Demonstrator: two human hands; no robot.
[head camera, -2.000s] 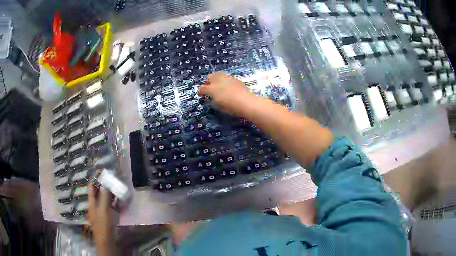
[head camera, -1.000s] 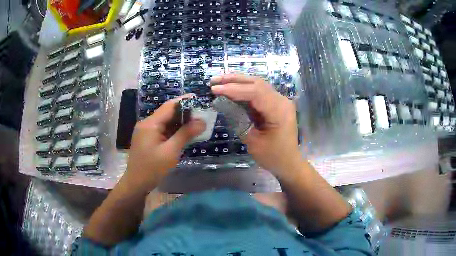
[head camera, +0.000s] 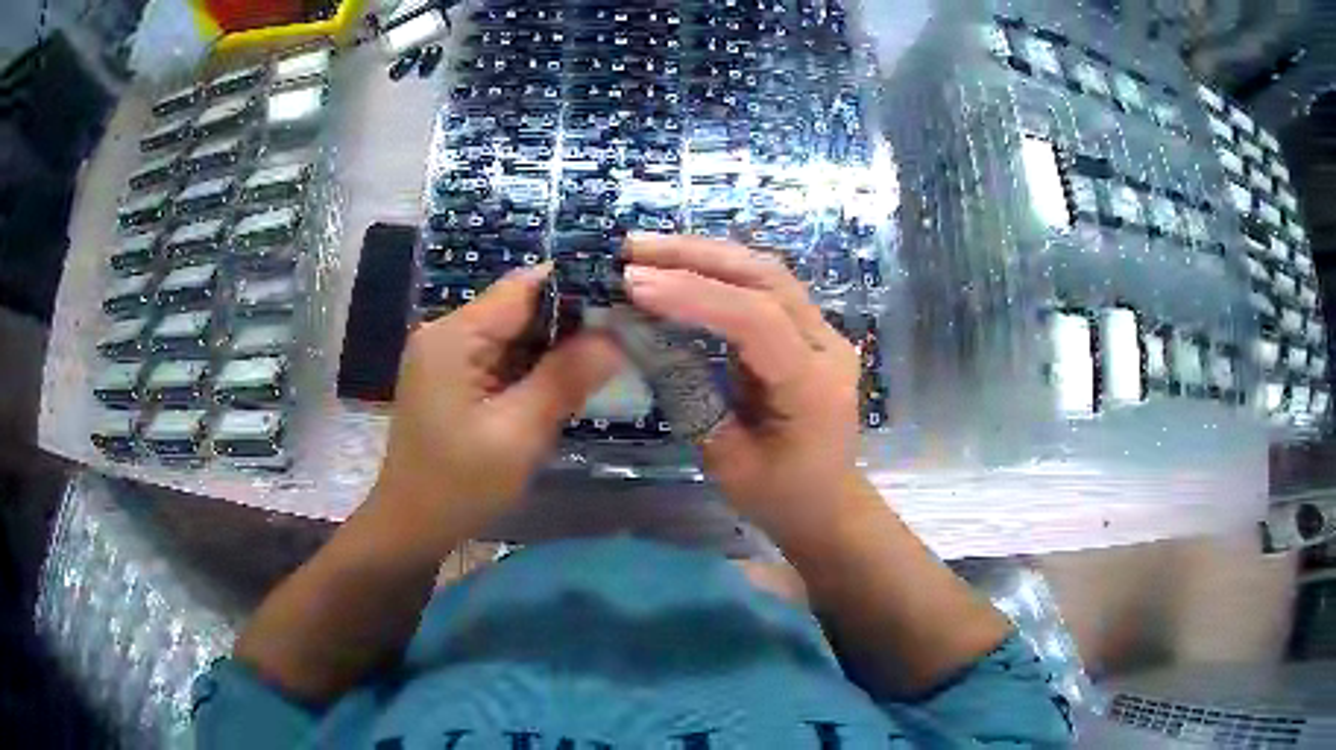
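Observation:
My left hand (head camera: 476, 388) holds a white unit body (head camera: 627, 393) with a dark end, in front of me over the near part of the centre blister tray. My right hand (head camera: 769, 366) is close beside it, its fingertips at a small black part (head camera: 591, 273) at the body's far end. A grey mesh-like piece (head camera: 680, 384) lies in my right palm. The fingers hide much of the body. The contact between black part and body is too blurred to tell.
The centre tray (head camera: 659, 110) holds rows of black parts. A left tray (head camera: 315, 220) holds white units, beside a black flat rectangle (head camera: 378, 311). Clear trays (head camera: 960, 279) with white bodies stand right. A yellow basket (head camera: 279, 37) is cut off at the upper left.
Two seconds ago my right hand was over the centre tray and my left held the body at lower left. Both came together; since one second ago the body has become more covered by fingers.

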